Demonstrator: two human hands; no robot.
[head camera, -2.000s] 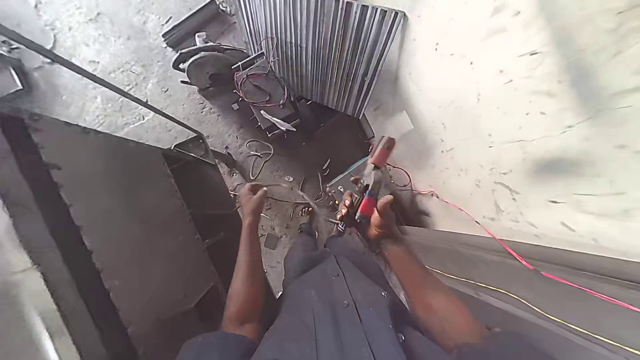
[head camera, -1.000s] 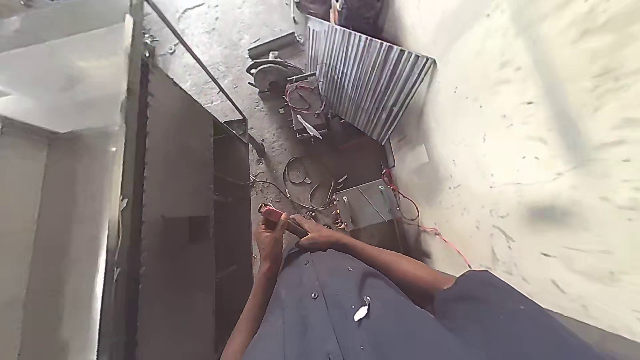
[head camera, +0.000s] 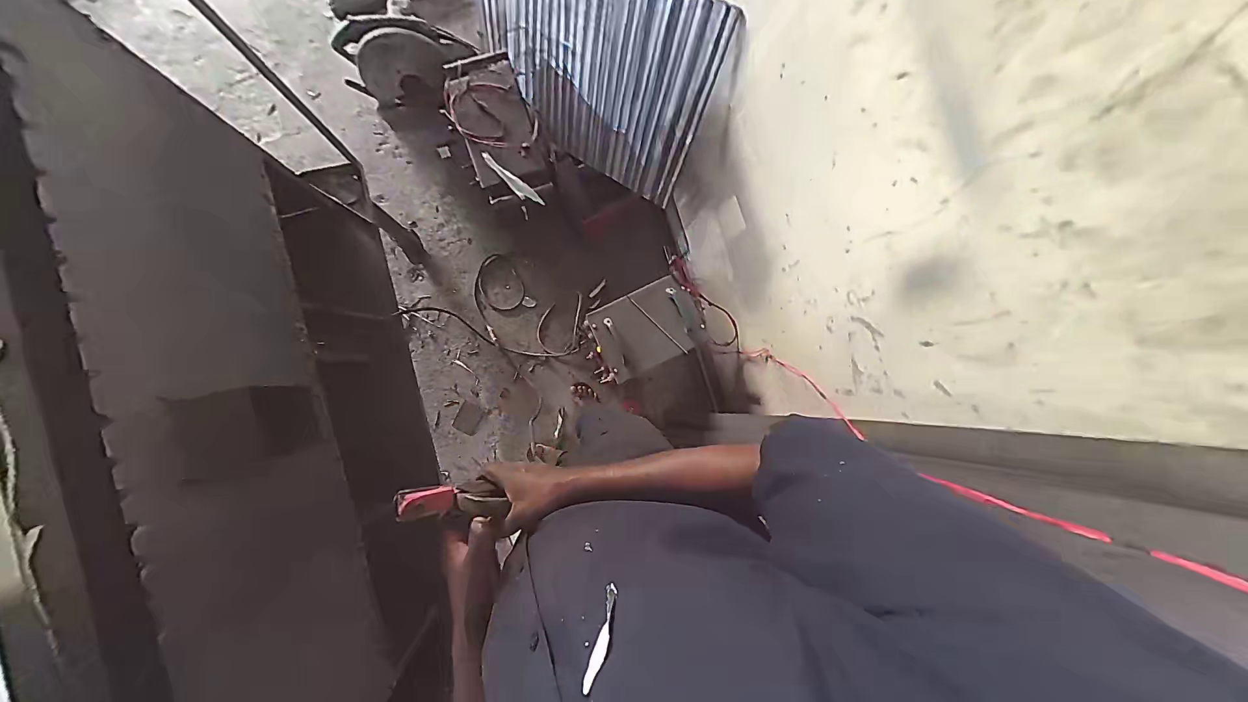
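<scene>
Low at the centre left, my right hand (head camera: 526, 489) is wrapped around the dark part of a red-and-dark hand tool (head camera: 426, 502). The tool's red end points left, and its exact kind is unclear. Just below, my left hand (head camera: 478, 546) is against the tool's underside, its fingers partly hidden. Both hands are close together in front of my dark blue shirt (head camera: 663, 585). Beyond them on the floor stands a grey box-shaped unit (head camera: 643, 331) with terminals along its edges. A dark cable (head camera: 458, 317) runs to its left side, and red wires (head camera: 687, 278) lie at its far right corner.
Large dark metal panels (head camera: 195, 292) rise on the left, with a slanting metal bar (head camera: 283, 88) beyond. Corrugated metal sheet (head camera: 624, 88), a second unit with coiled red cable (head camera: 497, 127) and a round reel-like object (head camera: 400, 63) stand ahead. A pale wall (head camera: 975, 195) and red cable (head camera: 1014, 509) are right.
Two seconds ago my hands were apart, with the red-and-dark tool upright in my right hand. Now they are together on my left side, and the tool lies sideways. The view has shifted.
</scene>
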